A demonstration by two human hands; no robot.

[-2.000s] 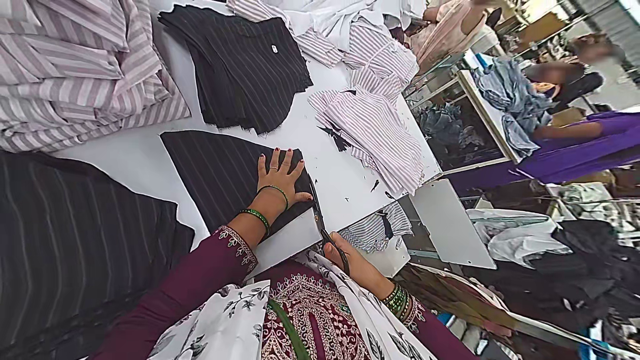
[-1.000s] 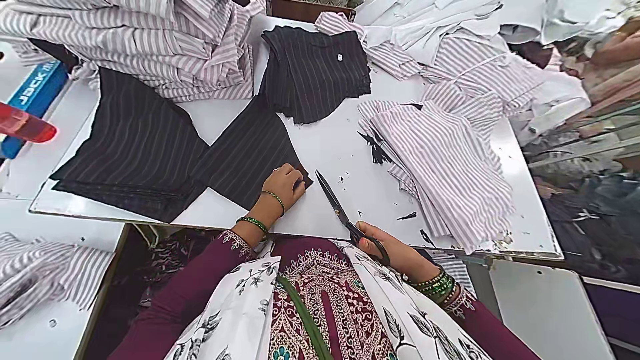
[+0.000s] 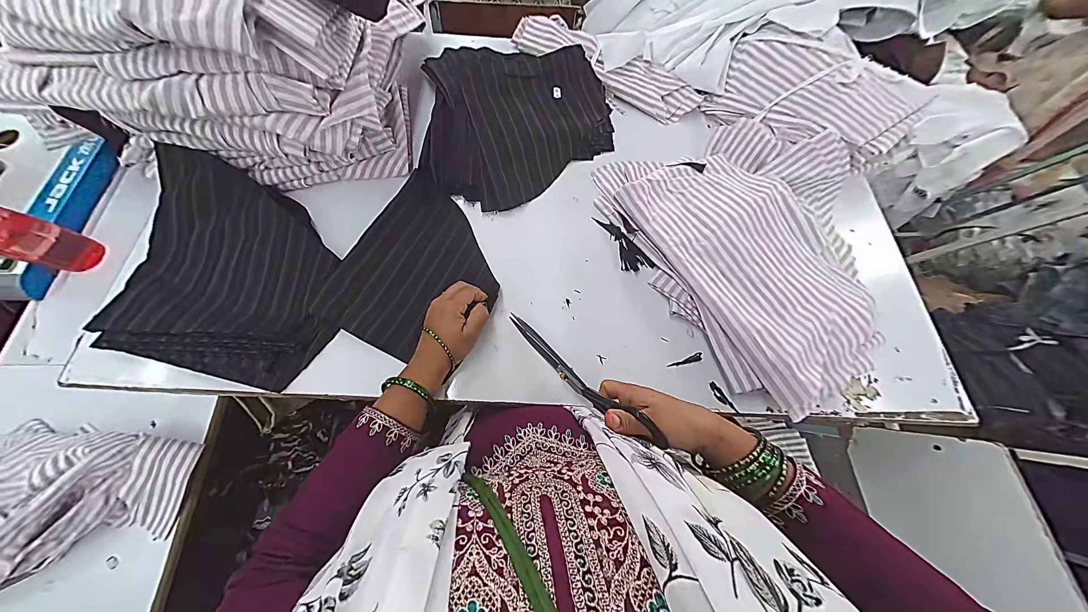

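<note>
My right hand [image 3: 650, 412] holds black-handled fabric scissors [image 3: 565, 370] at the table's front edge, the blades closed or nearly so and pointing up and left. My left hand [image 3: 457, 323], its fingers curled, rests at the right corner of a black pinstriped fabric piece [image 3: 408, 263]; whether it pinches the cloth is hard to tell. That piece meets a stack of black pinstriped pieces [image 3: 221, 263] on the left. Beyond it lies another black pinstriped stack [image 3: 518, 119] with a small white tag. Striped white and pink pieces [image 3: 748, 263] lie to the right.
A tall pile of striped cloth [image 3: 212, 93] stands at the back left of the white table [image 3: 544, 255]. Black scraps [image 3: 627, 246] lie by the striped pieces. A red object [image 3: 51, 242] and a blue Jack box or panel [image 3: 72, 191] are at far left. White cloth [image 3: 960, 127] lies back right.
My left hand has gone from spread flat on the black piece to curled at its corner. The scissors have come away from the cloth edge. The view has turned strongly.
</note>
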